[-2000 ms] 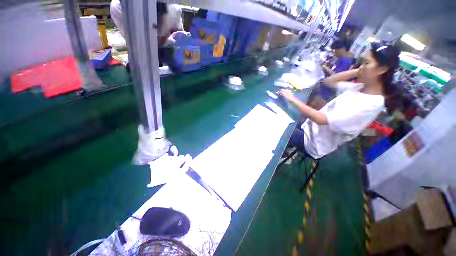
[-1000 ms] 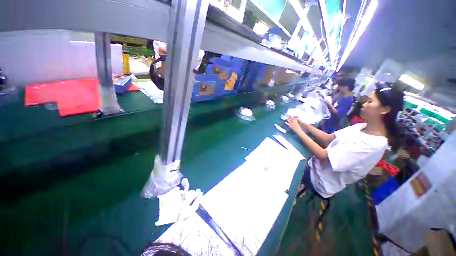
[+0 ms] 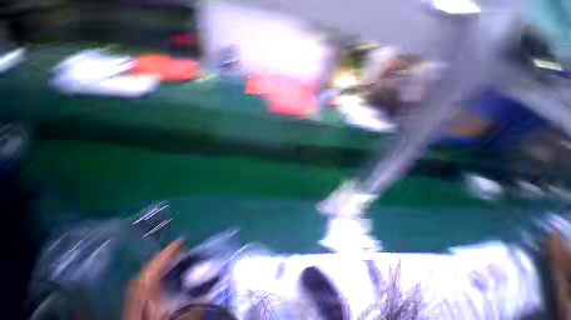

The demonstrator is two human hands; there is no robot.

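Note:
The view is strongly blurred. My left hand (image 3: 150, 287) is at the lower left, fingers pointing up, against the left side of a dark-and-white object (image 3: 197, 275), which looks like a device unit in clear plastic. My hand appears to grip it, but the contact is blurred. A dark oval, probably the mouse (image 3: 322, 294), lies on the white papers (image 3: 419, 275) right of it. My right hand cannot be made out. A skin-coloured shape (image 3: 560, 269) at the right edge, beyond the papers, looks like another person's hand or arm.
A metal post (image 3: 413, 137) stands behind the papers, with a white bundle (image 3: 350, 219) at its foot. Red sheets (image 3: 285, 94) and a white pile (image 3: 103, 74) lie across the green bench (image 3: 206, 178). Shiny crumpled plastic (image 3: 81, 256) is at lower left. White units (image 3: 485, 186) are right.
The view has swung left and tilted, so the post and papers appear farther right. My left hand and the dark-and-white object have come into view. The seated person has mostly left the picture.

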